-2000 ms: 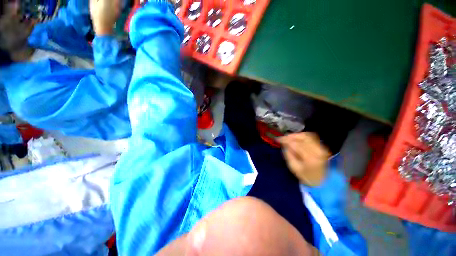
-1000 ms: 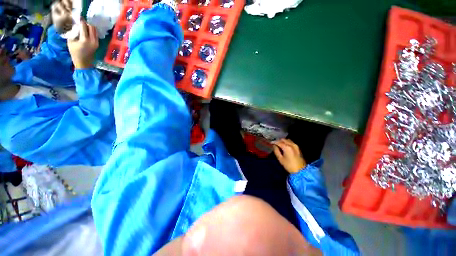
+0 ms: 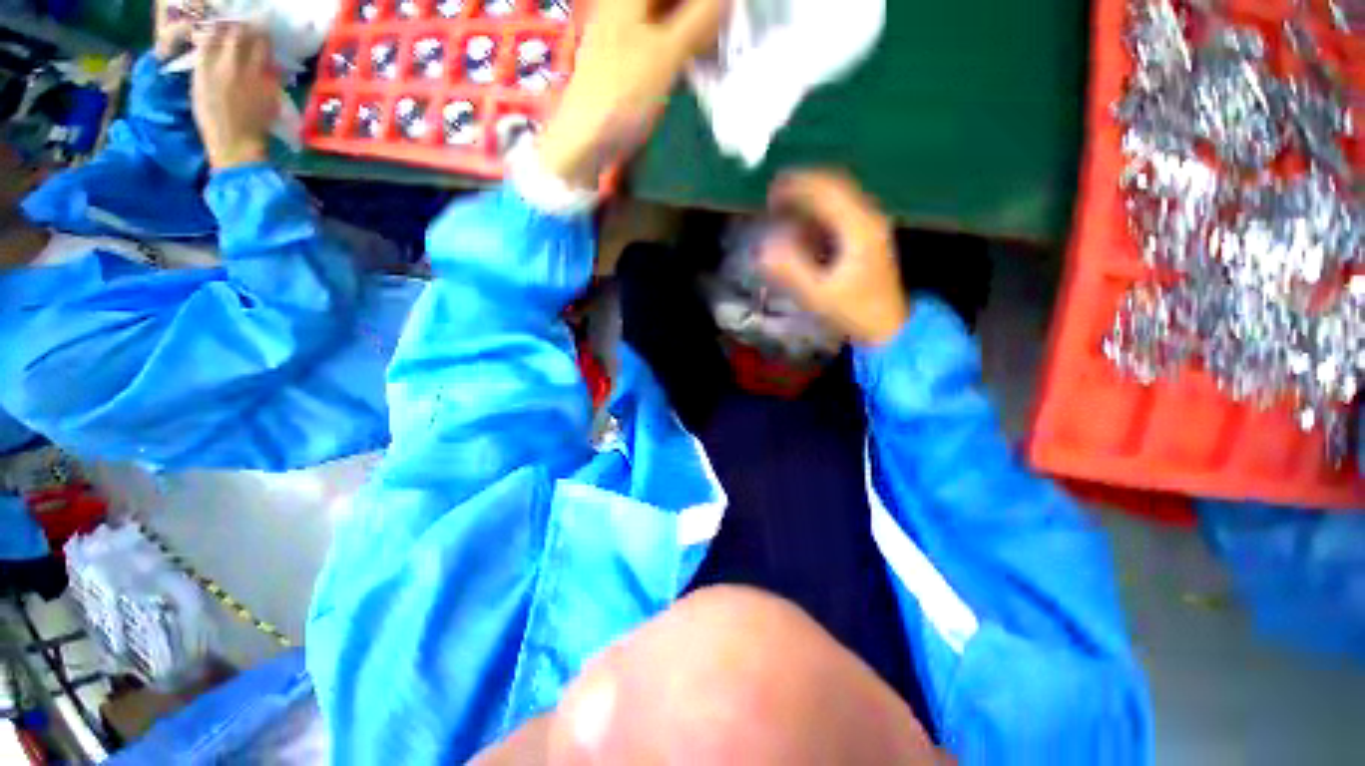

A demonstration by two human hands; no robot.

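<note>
My left hand [image 3: 636, 83] is near the top edge, over the right end of a red compartment tray [image 3: 502, 159]. Its fingers hold the left side of a crumpled white cloth [image 3: 786, 68], which hangs toward me over the green bench. The fingertips are partly cut off by the picture's top edge. My right hand [image 3: 838, 255] is raised at the bench's front edge, below the cloth, with thumb and fingers curled. It is blurred, and whether a small part is between the fingers cannot be told. Shiny round parts [image 3: 479, 57] sit singly in the tray pockets.
A second red tray [image 3: 1183, 449] at the right holds a heap of tangled silver parts [image 3: 1243, 225]. The green bench [image 3: 958, 120] lies between the trays. A person in a blue smock [image 3: 195, 359] works at my left, hands at a white cloth. My dark-clothed lap is below the bench.
My left hand has come back from the tray's far side to the cloth, which has moved toward me. My right hand has risen from my lap to the bench edge. The view has shifted.
</note>
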